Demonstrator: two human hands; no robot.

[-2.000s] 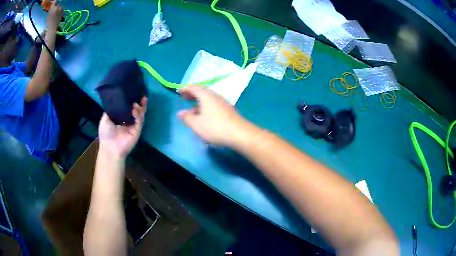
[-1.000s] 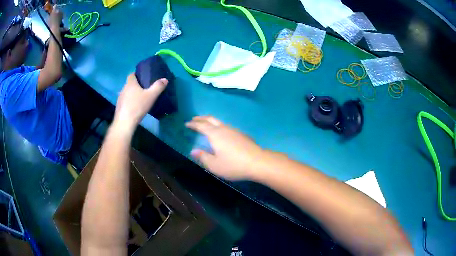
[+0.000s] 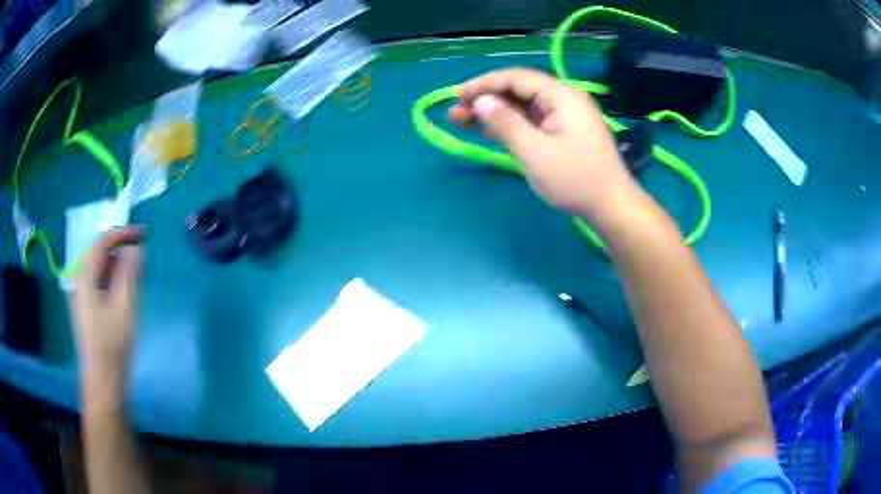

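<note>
My right hand [image 3: 560,140] is at the green flat cable [image 3: 454,145], thumb and fingers pinched at its left loop; blur hides the exact grip. The cable loops around a black main unit [image 3: 667,77] at the back right. A round black end piece [image 3: 635,147] lies just in front of that unit, partly behind my wrist. My left hand [image 3: 108,275] is at the far left, blurred, fingers bent near a white sheet [image 3: 85,230] and another green cable. Whether it holds anything cannot be told. Another black unit [image 3: 19,309] is cut off at the left edge.
Two joined black round parts [image 3: 241,217] and a white paper sheet [image 3: 346,353] lie mid-bench. Bubble wrap [image 3: 324,72] and yellow rubber bands [image 3: 172,142] are at the back left. A pen [image 3: 779,265], label strip [image 3: 775,147] and blue crate [image 3: 821,434] are at the right.
The view has swung right. My left hand has left the black unit, which now stands at the far left. My right hand has moved to the green cable of the unit at the back right.
</note>
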